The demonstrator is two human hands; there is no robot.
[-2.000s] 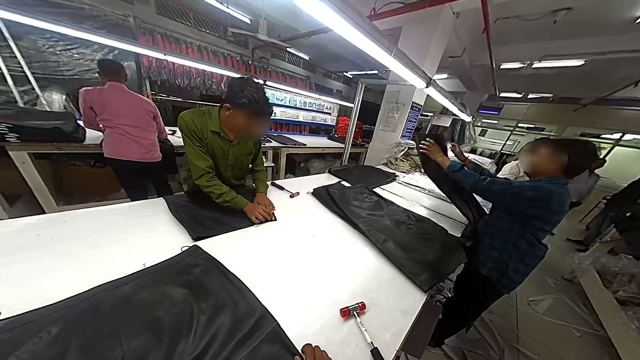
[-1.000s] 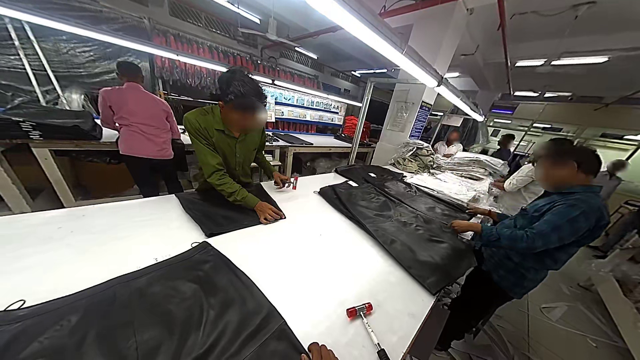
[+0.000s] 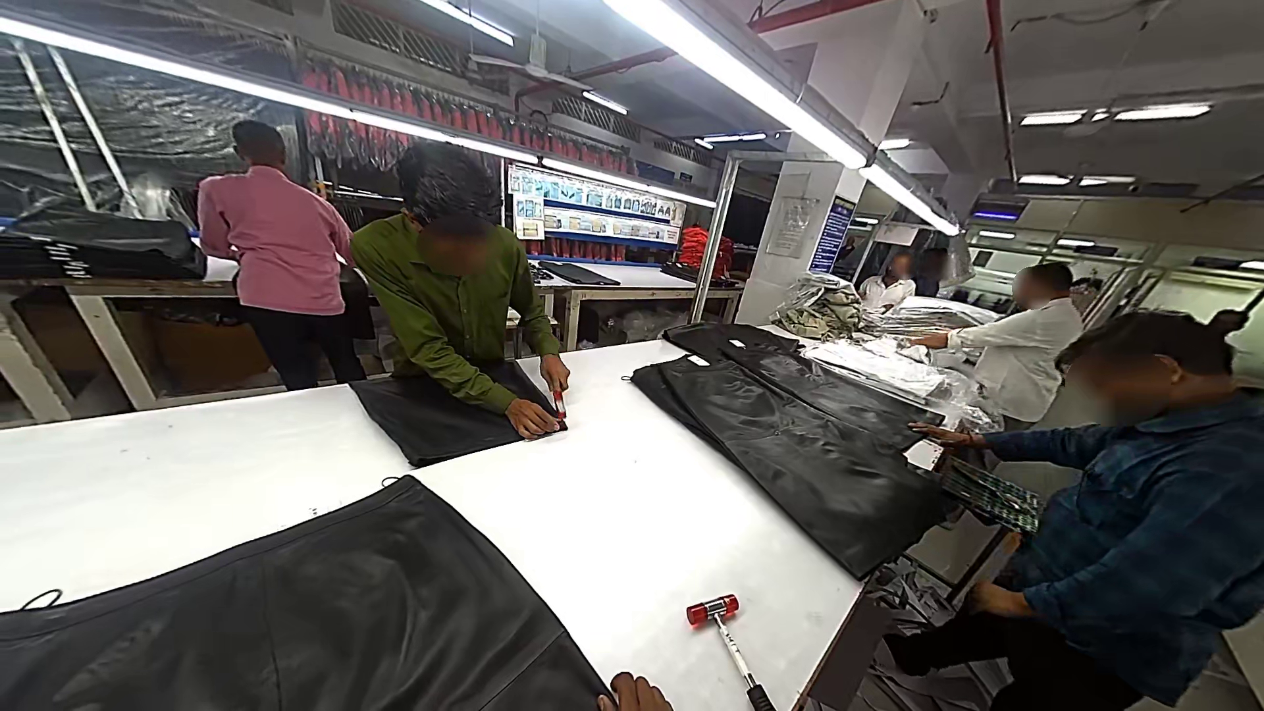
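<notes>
A black leather-like garment [image 3: 296, 592], likely a skirt, lies spread on the white table at lower left, a thin loop showing at its waist edge. At the bottom edge, the fingers of my right hand [image 3: 634, 693] touch or nearly touch the garment's right edge; the palm is out of frame, so its grip is hidden. To the right of that hand lies a soft-faced mallet [image 3: 726, 637] with red faces and a black grip, nobody holding it. My left hand is out of view.
Across the white table [image 3: 632, 494], a person in green [image 3: 454, 296] holds a red-headed mallet at a black garment [image 3: 425, 415]. More black garments [image 3: 790, 425] lie at right, beside a person in blue [image 3: 1155, 533]. Plastic-wrapped goods [image 3: 879, 346] are piled behind.
The person in green has taken up a mallet and brought it to the garment's corner. The person at right has laid down the raised black garment and now leans lower. My right hand stays by the garment's edge.
</notes>
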